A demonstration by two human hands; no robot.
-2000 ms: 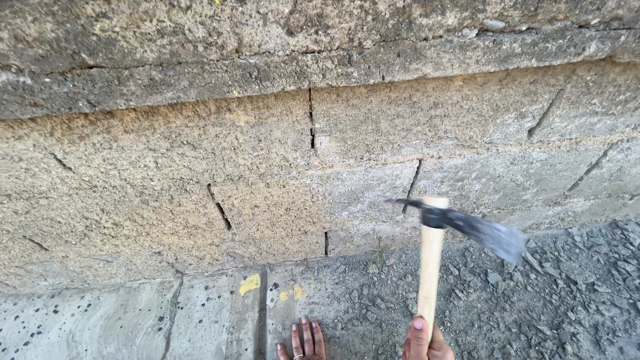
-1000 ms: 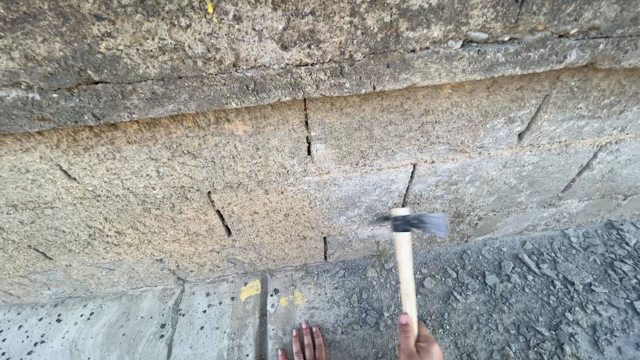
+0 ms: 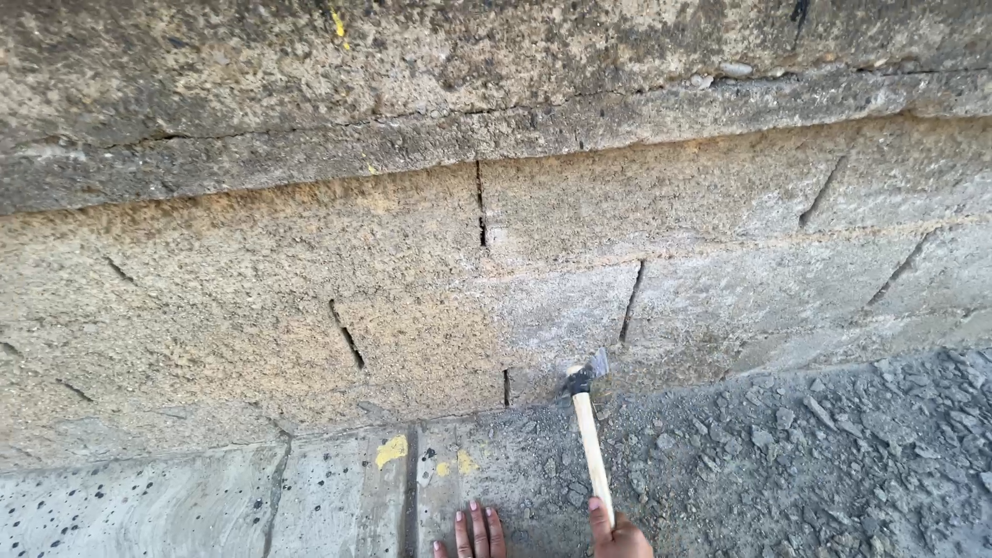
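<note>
My right hand (image 3: 620, 535) grips the lower end of the pale wooden handle of a small mattock-like hand tool (image 3: 593, 457). Its dark metal head, somewhat blurred, is at the foot of a block wall (image 3: 418, 333), right of a short vertical gap; whether it touches the wall I cannot tell. My left hand (image 3: 477, 535) lies with fingers spread on the concrete at the bottom edge, left of the tool, holding nothing; a ring is on one finger. The wall has several dark open joints between its blocks.
Grey rubble (image 3: 821, 449) covers the ground along the wall's foot on the right. At left runs a smooth concrete strip (image 3: 170, 496) with a dark joint and yellow paint spots (image 3: 391, 450). A rough concrete ledge (image 3: 325, 155) juts out above the blocks.
The tool in my right hand has moved left and its head is lower, now near the wall's foot. My left hand stays in about the same place.
</note>
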